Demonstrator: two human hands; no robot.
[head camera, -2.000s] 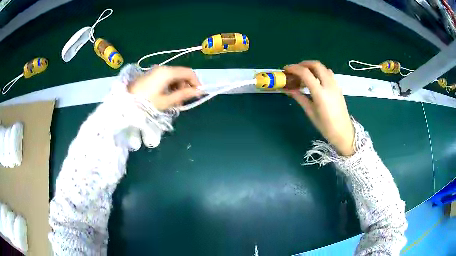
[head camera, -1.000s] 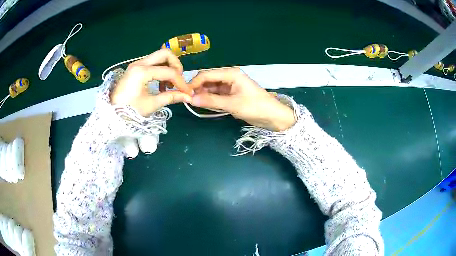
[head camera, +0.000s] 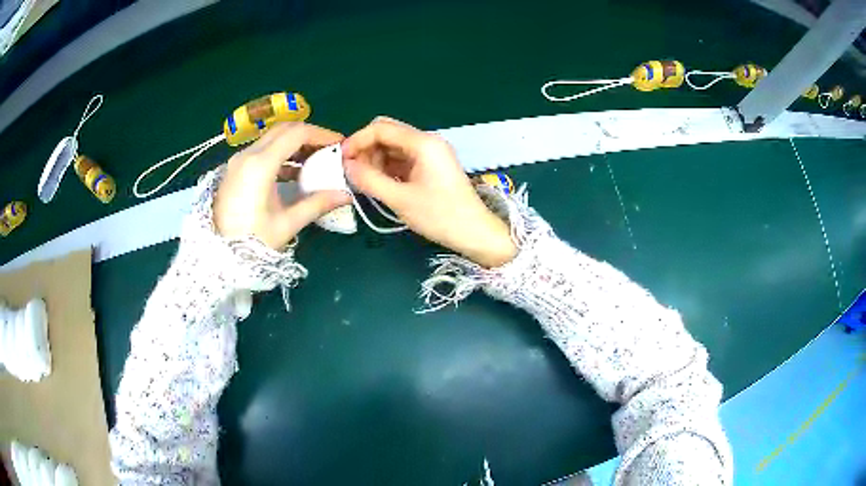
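My left hand (head camera: 271, 185) holds a white oval hang tag (head camera: 325, 173) between thumb and fingers; a small hole shows near its upper end. Another white piece (head camera: 338, 220) shows below my left thumb. My right hand (head camera: 408, 185) pinches at the tag's edge, where a thin white cord loop (head camera: 375, 220) hangs down between the hands. The cord's tip is hidden by the fingers. A yellow corded product (head camera: 498, 180) shows partly behind my right wrist, mostly hidden.
A green conveyor belt (head camera: 456, 57) carries several yellow pieces, one at left with a white tag (head camera: 57, 169). A white edge rail (head camera: 589, 133) and grey post (head camera: 807, 62) stand beyond the hands. Cardboard (head camera: 71, 332) at left holds stacks of white tags (head camera: 24, 340).
My right hand has moved left to meet my left hand. The white tag now shows between them. The yellow piece is no longer in my right fingertips. The belt pieces have shifted left.
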